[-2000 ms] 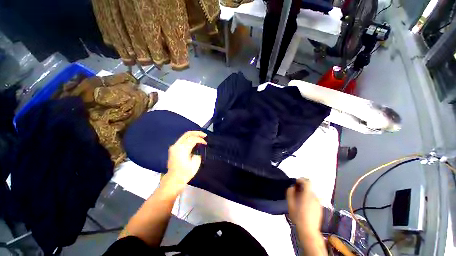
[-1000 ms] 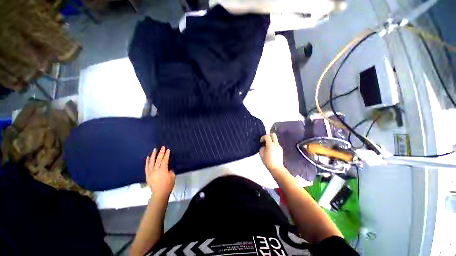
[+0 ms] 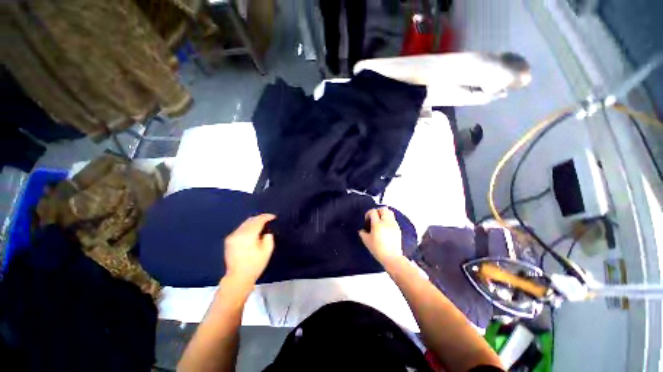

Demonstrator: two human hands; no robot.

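A dark pinstriped garment [image 3: 312, 218] lies over the long navy padded arm [image 3: 185, 236], its loose part spread over the far side of the white table. My left hand [image 3: 249, 247] grips the garment's edge left of centre, fingertips bent onto the cloth. My right hand [image 3: 382, 234] holds the cloth near the arm's right end, fingers curled. What lies under the fingertips is hidden. A steam iron [image 3: 512, 282] with an orange handle stands on the greyish-purple rest [image 3: 452, 265] at the right, touched by neither hand.
Brown patterned garments [image 3: 109, 196] and a dark pile [image 3: 73, 305] lie at left by a blue crate [image 3: 25, 211]. A white padded form [image 3: 451, 73] stands beyond the table. A pale hose [image 3: 632, 291] and looped cables [image 3: 501, 171] run at right. A person's dark-clad legs [image 3: 343, 33] show at the top.
The view has tilted up. The cloth between my hands is now bunched and looser instead of smooth. My right hand has moved inward from the arm's right end, and my left fingers have curled onto the cloth.
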